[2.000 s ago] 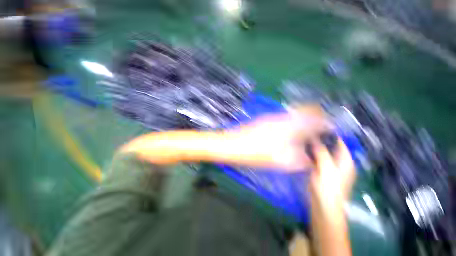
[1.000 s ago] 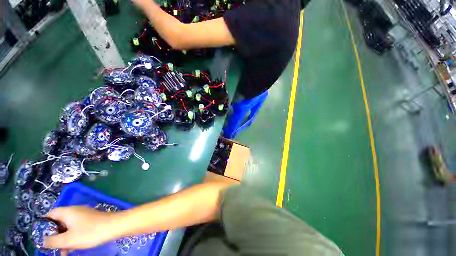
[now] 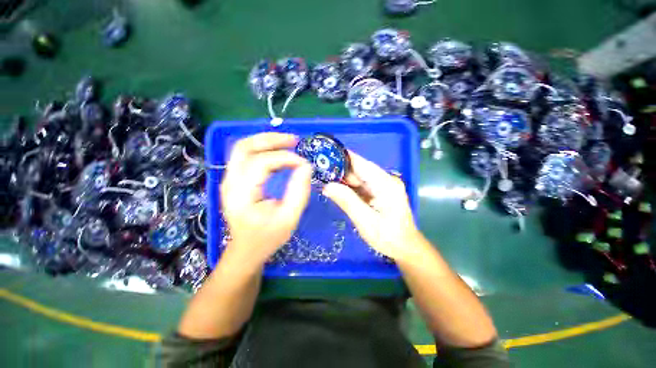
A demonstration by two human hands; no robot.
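A round motor unit [image 3: 324, 159] with a blue-silver face and a pale centre hub is held above the blue parts tray [image 3: 309, 272]. My right hand [image 3: 377, 205] grips the unit's right side and lower edge. My left hand [image 3: 262, 190] is at its left side, with fingertips at the edge of the face. Whether the left fingers hold a ring or only touch the unit cannot be told. Thin metal rings [image 3: 306, 251] lie loose along the near side of the tray, partly hidden by my hands.
Motor units are heaped left of the tray [image 3: 97, 176] and behind it to the right [image 3: 503, 129], with white leads trailing. Black units with yellow-green connectors [image 3: 615, 233] lie far right. A pale metal post [image 3: 626, 49] stands upper right. A yellow floor line [image 3: 86, 323] curves below.
The view has swung back over the tray. One second ago, one hand was at a unit by the tray; now both hands are together over the tray at a unit. The neighbouring worker is out of view.
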